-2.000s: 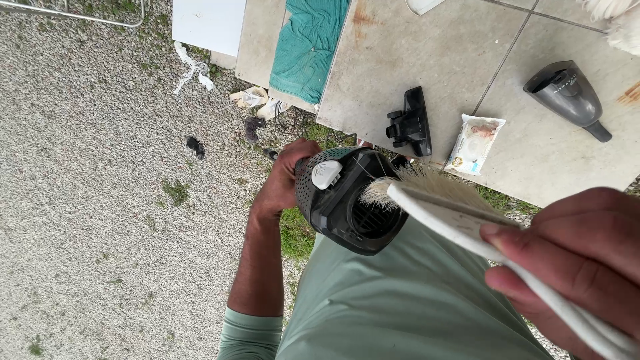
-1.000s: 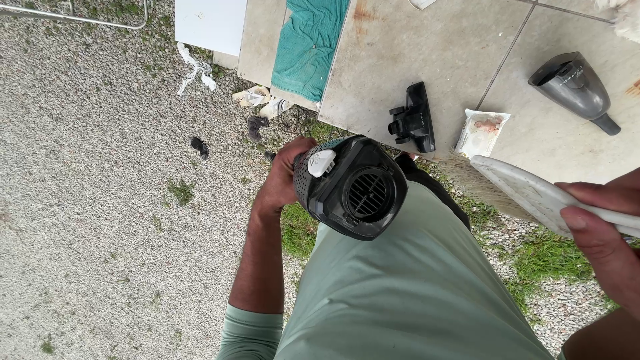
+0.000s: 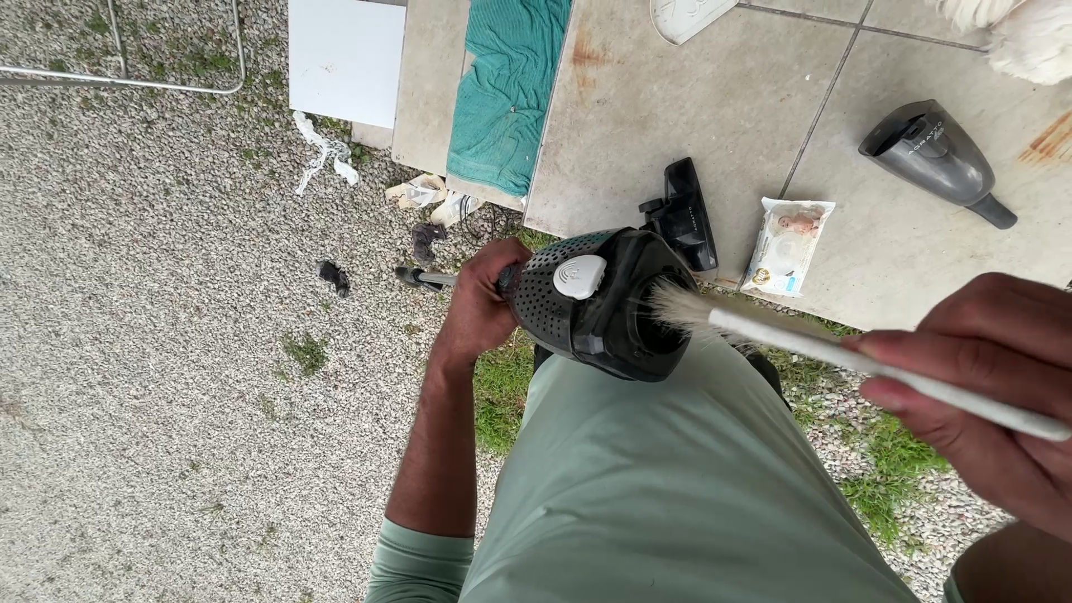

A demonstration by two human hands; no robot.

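Observation:
My left hand (image 3: 484, 301) is closed around the handle of a black handheld vacuum cleaner's motor body (image 3: 578, 306), which has a perforated rear housing and a white button. Its round opening faces right. In my right hand (image 3: 988, 377) is a brush with a flat white handle (image 3: 888, 368) and pale bristles; the bristle tips reach into the opening. Part of the opening is hidden behind them. On the tiles to the right lies the vacuum's smoky grey dust container (image 3: 942, 163). A black floor nozzle (image 3: 688, 216) rests near the tile edge, just beyond the body.
A pack of wet wipes (image 3: 789, 247) lies beside the nozzle. Further off are a teal towel (image 3: 507, 92), a white panel (image 3: 345, 59), flip-flops (image 3: 417, 192) and a metal frame (image 3: 167, 82) over gravel. White fur (image 3: 1034, 38) shows at the upper right corner.
The brush was at the opening two seconds ago, then away to the right one second ago. Now my right hand has brought its bristles back into the opening. My left hand keeps hold of the body.

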